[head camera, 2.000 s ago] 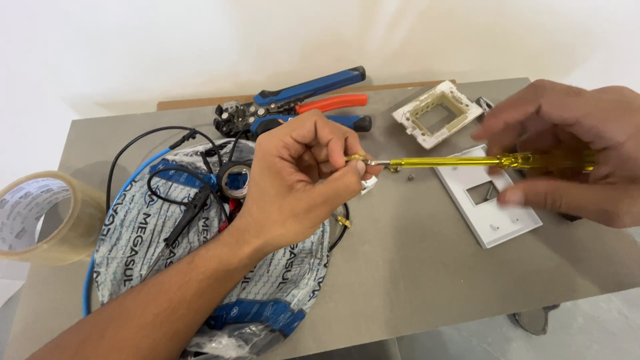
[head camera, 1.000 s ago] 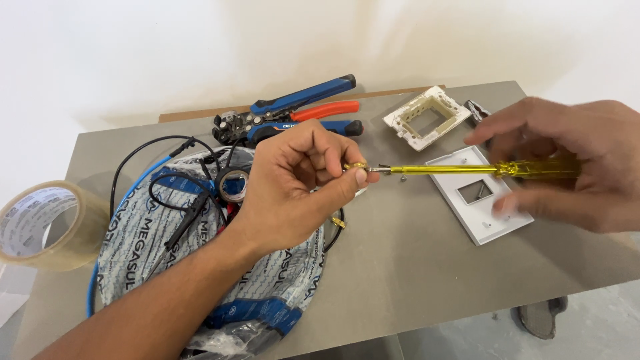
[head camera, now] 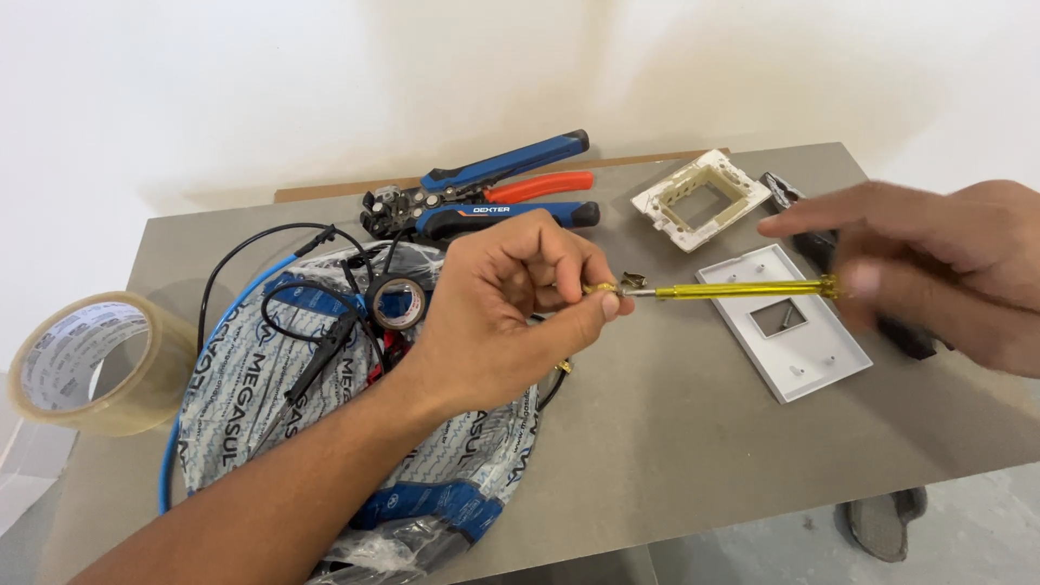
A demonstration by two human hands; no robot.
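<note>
My left hand (head camera: 528, 309) pinches a small brass-coloured metal part (head camera: 601, 288) between thumb and fingertips. A screwdriver (head camera: 739, 289) with a yellow-sleeved shaft lies level, its metal tip meeting that part. At the handle end is my right hand (head camera: 942, 268), blurred, its index finger stretched out; the thumb and fingers are around the handle, which is mostly hidden. Just behind the tip, a small metal clip-like piece (head camera: 634, 280) shows. Under the shaft lies a white wall plate (head camera: 821, 349) with a rectangular opening, through which a screw (head camera: 786, 315) is visible.
A wire stripper (head camera: 504, 183) with blue and red handles lies at the back, beside a cream mounting frame (head camera: 699, 199). Black-handled pliers (head camera: 894, 329) are partly behind my right hand. Wrapped cable coil (head camera: 325, 422), electrical tape (head camera: 398, 303) and a clear tape roll (head camera: 106, 361) are left.
My right hand's fingers have shifted about the screwdriver handle, with the index finger now extended. My left hand keeps its pinch on the small metal part.
</note>
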